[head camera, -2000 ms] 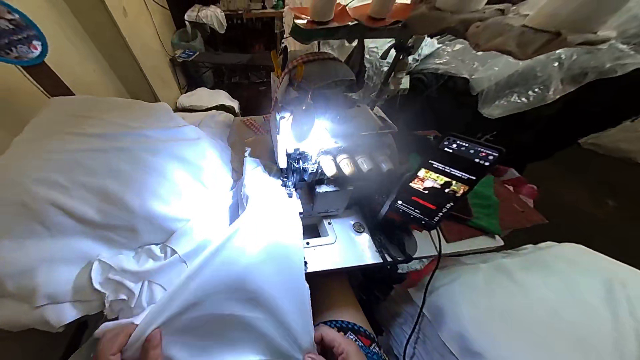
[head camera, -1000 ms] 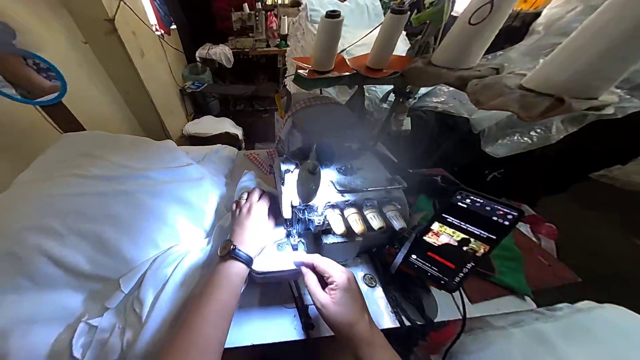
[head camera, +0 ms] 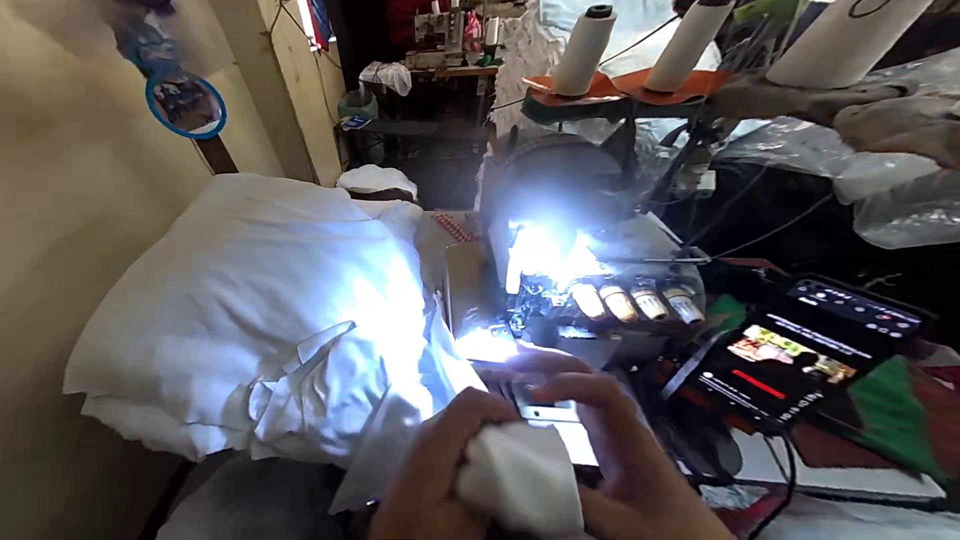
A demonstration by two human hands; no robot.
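My left hand (head camera: 442, 472) grips a bunched piece of white fabric (head camera: 521, 476) low in the centre of the view. My right hand (head camera: 622, 450) is just to its right, thumb and fingers bent around a gap; its lower part meets the cloth, and whether it grips it I cannot tell. Both hands are in front of an overlock sewing machine (head camera: 555, 307), whose lamp glares over the needle area. Thread tension dials (head camera: 634, 301) line its front. A large heap of white cloth (head camera: 262, 277) lies to the left of the machine.
A lit smartphone (head camera: 795, 352) stands tilted at the right, with a black cable (head camera: 787, 480) below it. Thread cones (head camera: 585, 52) stand on a rack above the machine. A blue-rimmed round object (head camera: 186, 103) is by the left wall. Another sewing machine (head camera: 442, 37) is in the background.
Both hands have moved back from the needle area toward me. White fabric now shows bunched in my left hand. Two seconds ago a wide white cloth was spread between both hands.
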